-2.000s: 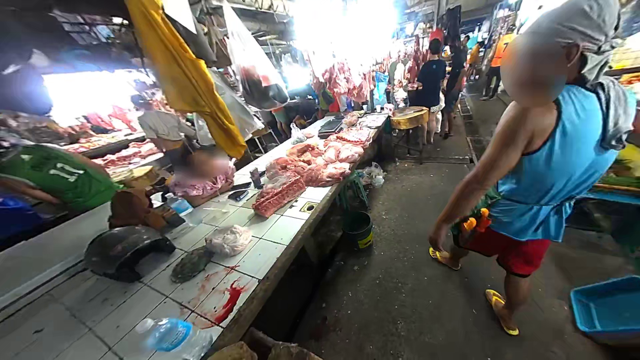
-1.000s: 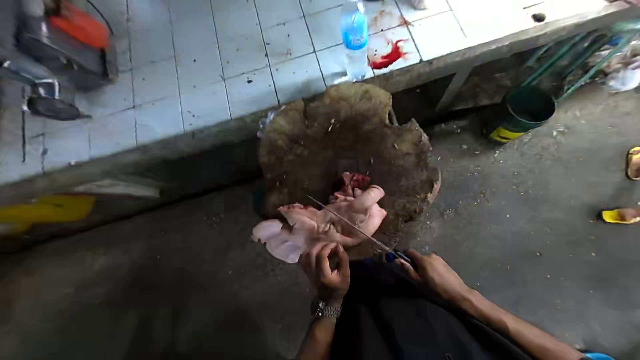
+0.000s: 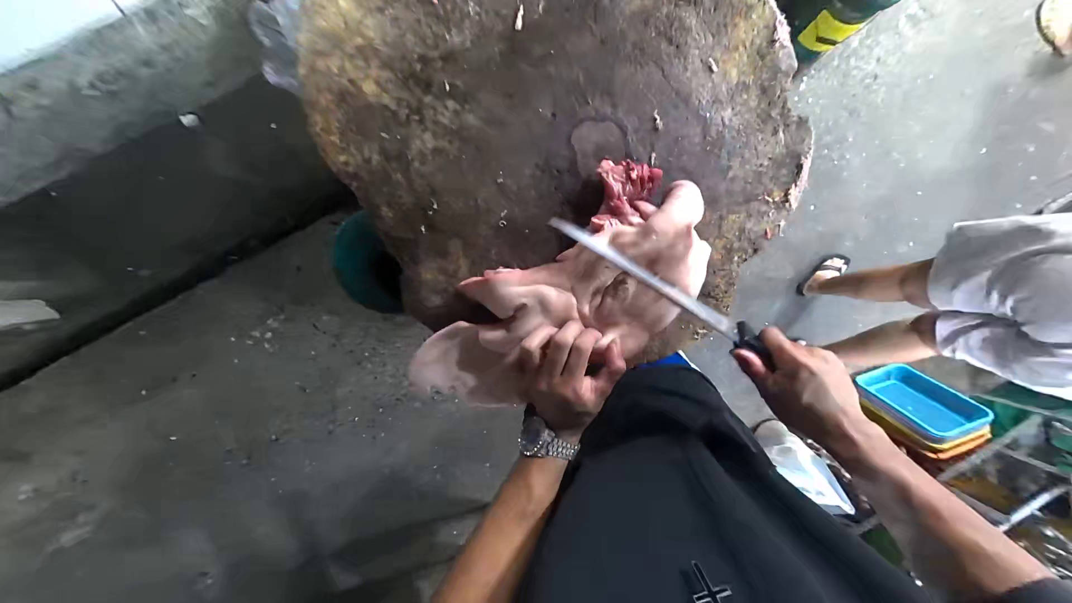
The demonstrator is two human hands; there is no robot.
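A pale, skin-covered piece of raw meat [image 3: 628, 276], with a red fleshy end, lies at the near edge of a round wooden chopping block [image 3: 502, 126]. It looks like part of a pig's head, and a flap of it hangs over the edge. My left hand [image 3: 569, 377], with a metal wristwatch [image 3: 546, 440] on the wrist, grips folds of its skin. In my right hand [image 3: 796, 377] is the black handle of a long, thin knife [image 3: 645, 276]. The blade crosses above the meat or against it; contact cannot be told.
A grey ledge [image 3: 126, 75] runs at upper left. A green container [image 3: 364, 264] stands beneath the block's left edge, another with a yellow band [image 3: 825, 29] beyond it. At right, a person in light shorts [image 3: 1005, 293] stands near stacked plastic trays [image 3: 925, 402].
The view has swung down from the market aisle to the block. Since one second ago the block appears closer; the left hand still holds the meat and the right hand the knife.
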